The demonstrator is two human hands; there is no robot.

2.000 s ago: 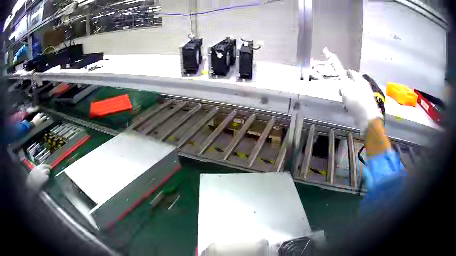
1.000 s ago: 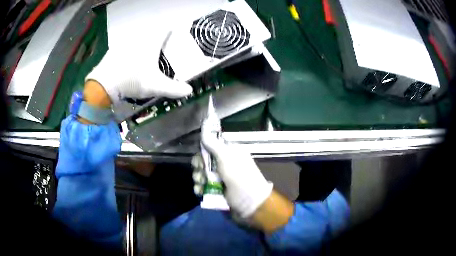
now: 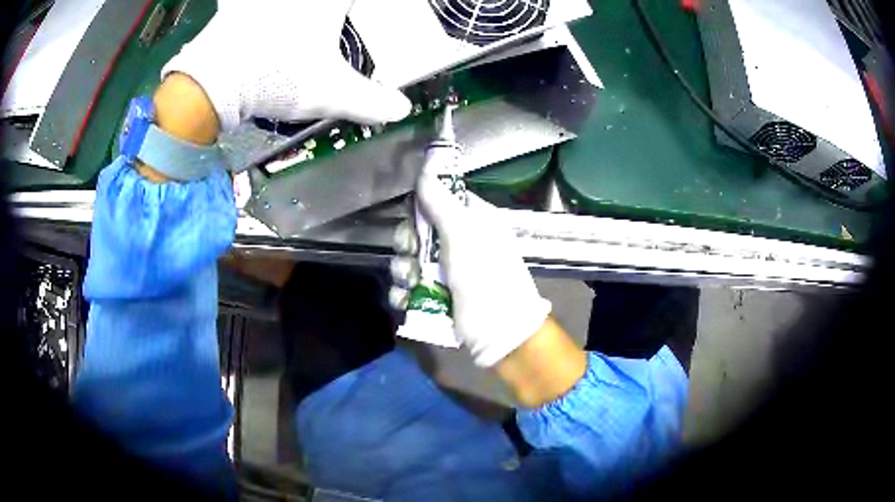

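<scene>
A pale silver metal enclosure [image 3: 353,186] sits angled at the conveyor's near edge, its open end facing me. A green circuit board [image 3: 324,147] with small pale parts shows inside. My gloved left hand [image 3: 285,74] holds the fan end panel [image 3: 397,37] with its round black grilles, tilted above the opening. The left fingertips partly hide one grille. My gloved right hand [image 3: 476,265] is closed round a white-green adhesive tube [image 3: 427,299]. Its narrow nozzle points up at the board's edge; whether it touches is unclear.
Another enclosure [image 3: 795,69] with two fans stands at the right, a black cable [image 3: 677,78] beside it. Another silver unit [image 3: 74,88] lies at the left. The silver conveyor edge [image 3: 687,240] runs across. A black parts bin [image 3: 49,324] shows at lower left.
From one second ago, the tube nozzle has moved up to the board's edge. The left hand still holds the panel. The view has shifted, and the enclosure's top is more cut off.
</scene>
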